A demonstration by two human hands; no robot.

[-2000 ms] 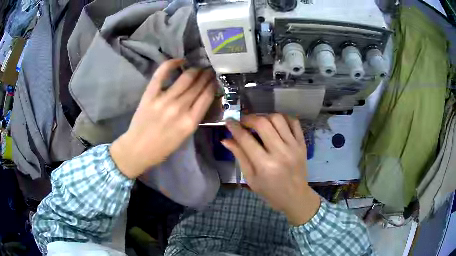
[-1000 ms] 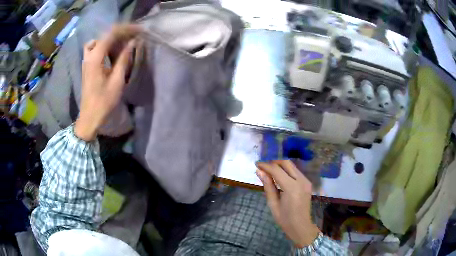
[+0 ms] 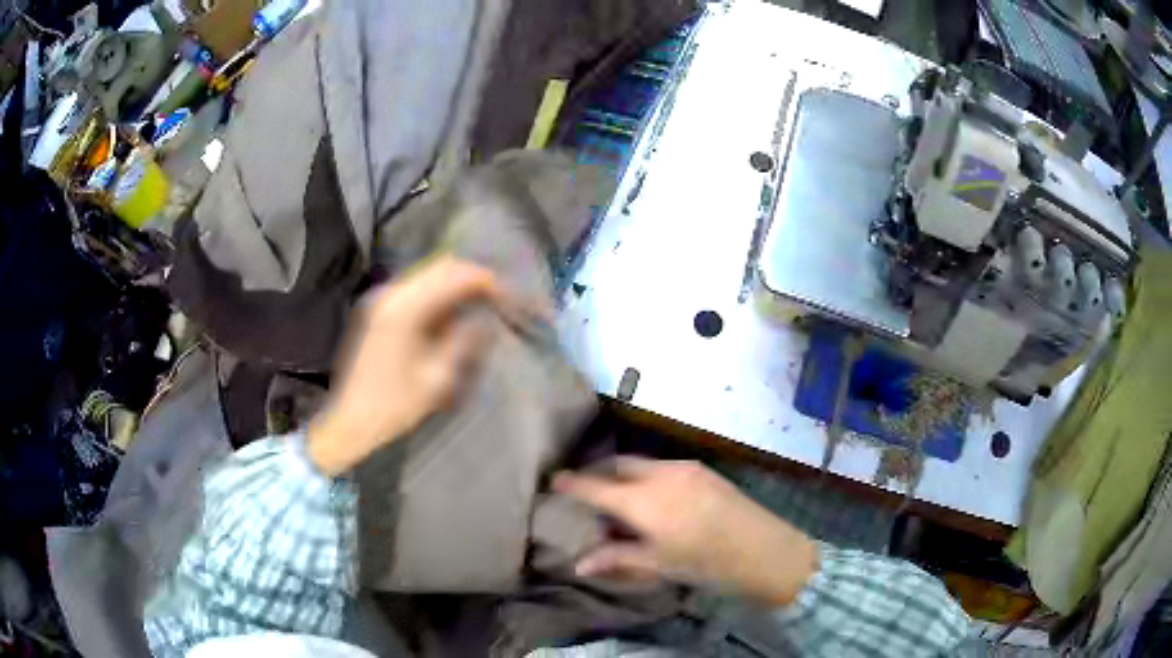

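Observation:
The grey-brown garment [image 3: 469, 495] lies in folds over my lap, left of and below the table edge. My left hand [image 3: 409, 354] is blurred, with curled fingers at the upper part of this cloth. My right hand [image 3: 701, 530] is at the garment's right side, its thumb and forefinger around a dark fold; how firmly they hold it does not show. The overlock machine [image 3: 970, 193] stands at the right, with its metal cloth plate [image 3: 835, 206] bare and neither hand near it.
The white table [image 3: 668, 309] has a wooden front edge. Fuzzy trimmings [image 3: 928, 418] lie on a blue tray [image 3: 823, 386]. Olive-green cloth [image 3: 1092, 463] hangs at far right. More grey cloth [image 3: 276, 167] is heaped at upper left, beside small cluttered items [image 3: 142, 193]. Plaid cloth [image 3: 630, 116] lies behind.
The view has swung left, so the machine sits farther right. The garment has gone from the machine down onto the lap. Both hands are now at it there; my right hand was empty over the table.

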